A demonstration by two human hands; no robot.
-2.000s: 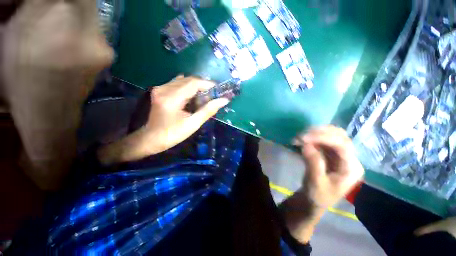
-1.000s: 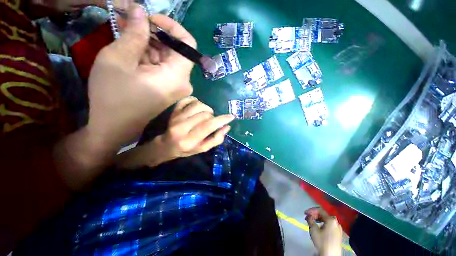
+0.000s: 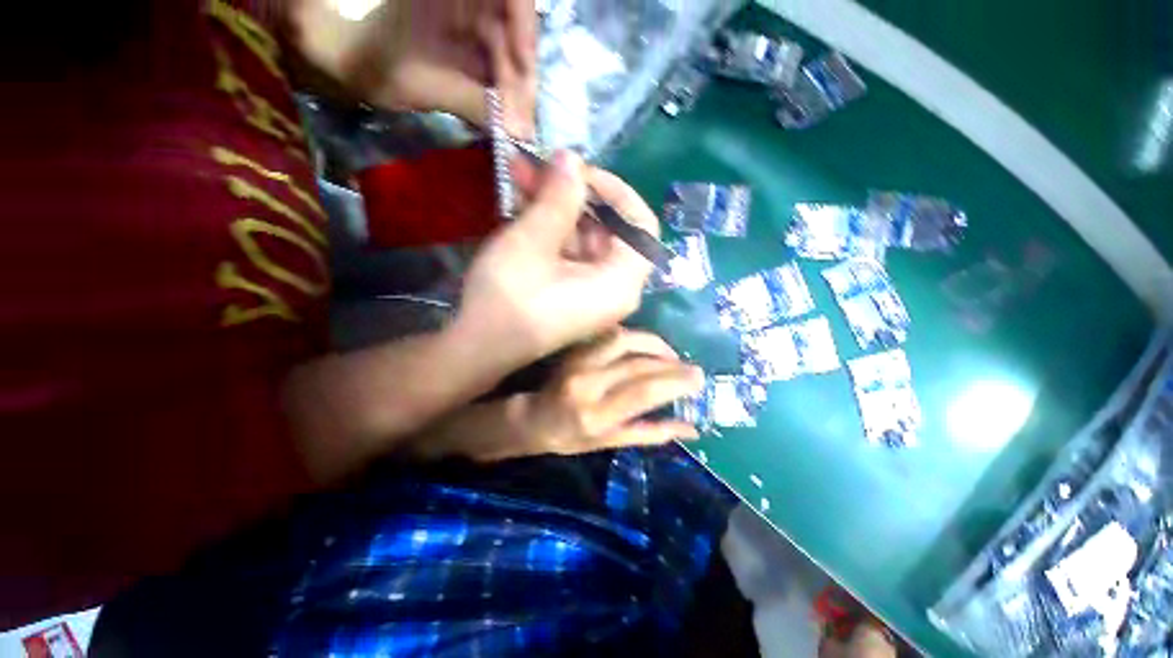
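My left hand [image 3: 618, 392] is at the bench edge. Its fingertips are around the left end of a blue and silver-white circuit board [image 3: 733, 401], and they partly hide it. Several more boards lie just beyond, such as one nearby [image 3: 790, 350] and one farther right [image 3: 884, 396]. A blurred hand [image 3: 864, 643], seemingly my right, is cut off by the bottom edge below the bench. Its fingers cannot be made out.
A person in dark red at left holds dark tweezers [image 3: 630, 237] at a board [image 3: 688, 262] and a perforated strip [image 3: 500, 154]. Clear bags of parts lie at top [image 3: 605, 64] and lower right [image 3: 1029, 546]. White scraps [image 3: 756, 483] lie near the green bench's edge.
The view has swung left, so boards and my left hand appear farther right. My right hand has dropped away from the bench edge. The neighbour's tweezers have come into view over the boards.
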